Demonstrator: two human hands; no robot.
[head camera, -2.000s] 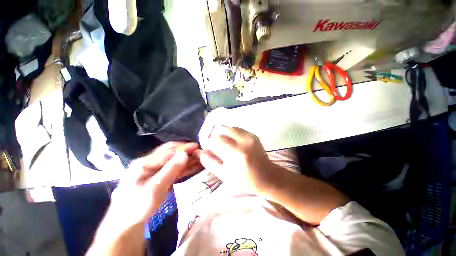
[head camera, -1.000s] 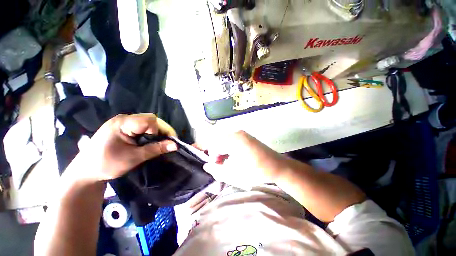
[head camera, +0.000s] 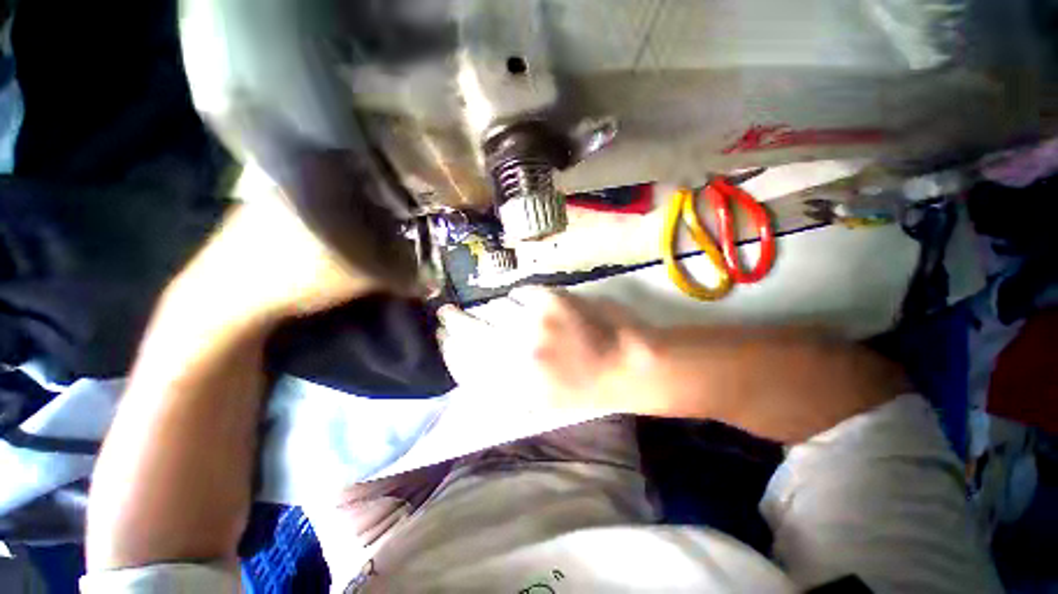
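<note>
A dark garment piece (head camera: 360, 342) lies under the front of the sewing machine head (head camera: 696, 81). My left hand (head camera: 308, 250) reaches in from the left over the dark cloth; its fingers are hidden behind the machine head, so its grip cannot be told. My right hand (head camera: 528, 348) is just in front of the needle area (head camera: 447, 250), fingers curled at the right edge of the dark cloth, partly washed out by glare. The ribbed tension dial (head camera: 533, 215) looms above the right hand. The needle tip is hidden.
Scissors with yellow and red-orange loops (head camera: 743, 238) lie right of the needle area. Small snips (head camera: 859, 215) are farther right. A red-rimmed item (head camera: 615, 200) shows partly behind the dial. A blue basket (head camera: 284, 557) is below the table at lower left.
The view has moved closer to the machine head. The dark piece has gone from the lap side to under the machine head. Both hands have moved up to the needle area.
</note>
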